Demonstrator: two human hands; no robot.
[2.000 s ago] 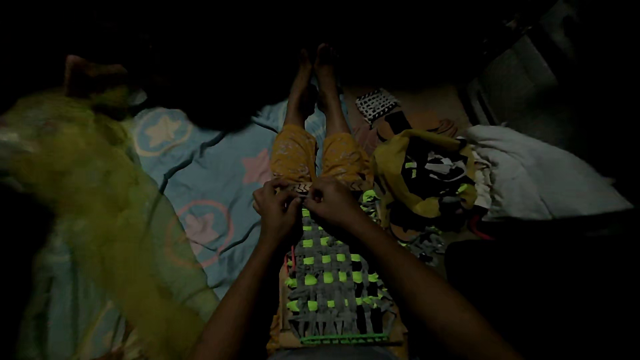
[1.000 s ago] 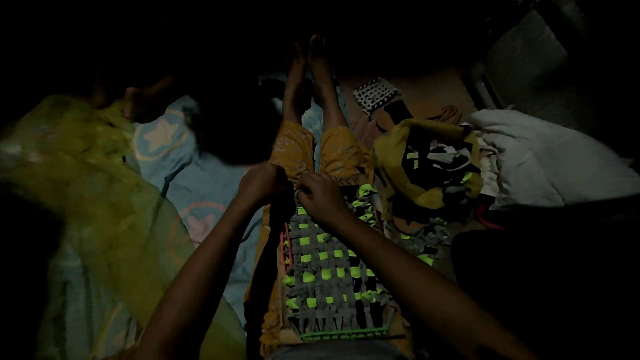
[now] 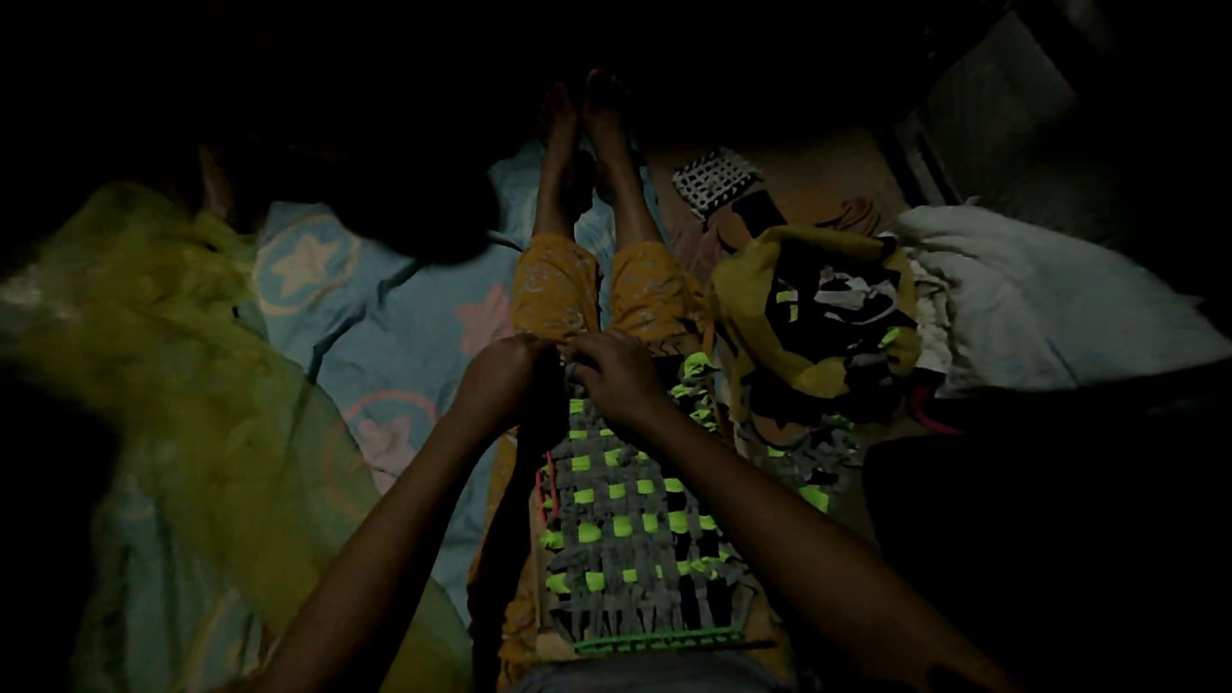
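A loom frame (image 3: 549, 647) lies on my lap, strung with grey, black and neon-green fabric strips woven into a checkered mat (image 3: 626, 525). My left hand (image 3: 502, 380) is curled at the far left corner of the frame. Close beside it, my right hand (image 3: 616, 375) bends its fingers over the far edge of the weave. The fingertips of both hands nearly meet; what they pinch is too dark to tell. A green strip or cord (image 3: 664, 640) runs along the near end, and a thin red piece (image 3: 548, 486) lies at the left side.
On the right, a yellow cloth bag (image 3: 746, 298) holds fabric scraps (image 3: 857, 294), beside a whitish sack (image 3: 1049, 298). A small black-and-white woven piece (image 3: 715, 181) lies beyond. A blue star-patterned sheet (image 3: 404, 327) and yellow-green sheer fabric (image 3: 221, 385) spread on the left. Loose strips (image 3: 818, 462) lie near the frame.
Both hands remain at the far end of the loom frame. Their fingers have shifted, and the left hand and forearm have changed angle. The dark shape at upper left has also moved.
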